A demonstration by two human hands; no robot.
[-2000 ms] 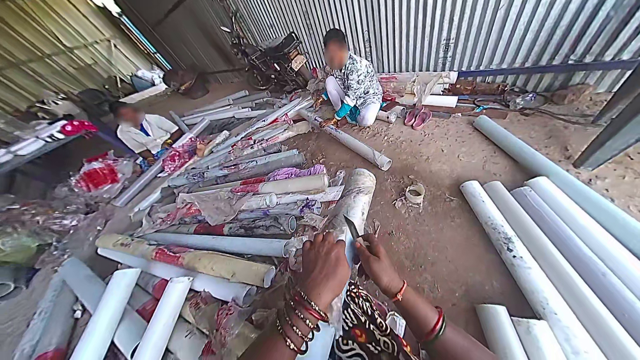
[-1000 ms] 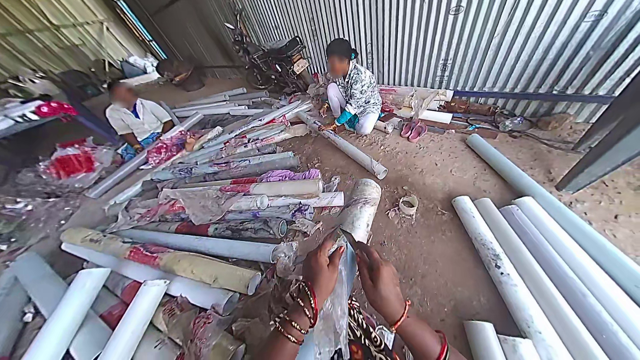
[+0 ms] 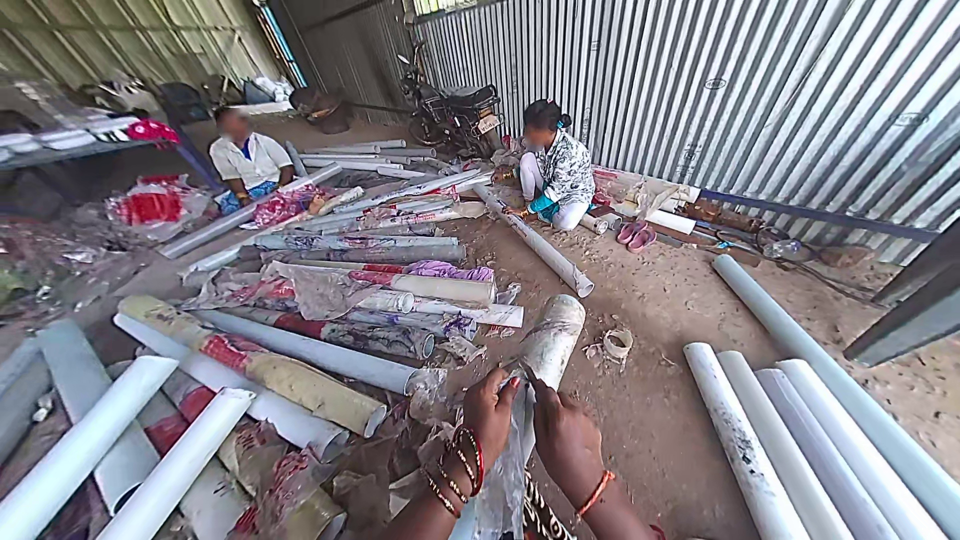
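Observation:
A pale, dirt-marked plastic pipe (image 3: pixel 553 337) points away from me, with clear plastic film (image 3: pixel 504 480) loose over its near part. My left hand (image 3: pixel 491 412) pinches the film at the pipe's left side. On the right, my right hand (image 3: pixel 564 435) is closed around a small dark-bladed tool, probably a knife; its blade is mostly hidden between the hands. The fingertips of both hands nearly meet over the pipe.
Many film-wrapped pipes (image 3: pixel 330 375) lie to the left, white pipes (image 3: pixel 780 442) to the right. A pipe ring (image 3: pixel 618 343) lies on the dirt floor. Two people (image 3: pixel 562 176) (image 3: pixel 251 161) sit or squat beyond, near a motorcycle (image 3: pixel 454 112) and corrugated metal wall (image 3: pixel 720 97).
The blade, plainly visible above the pipe two seconds ago, is now mostly hidden between my hands. Both hands remain at the pipe. The view has shifted.

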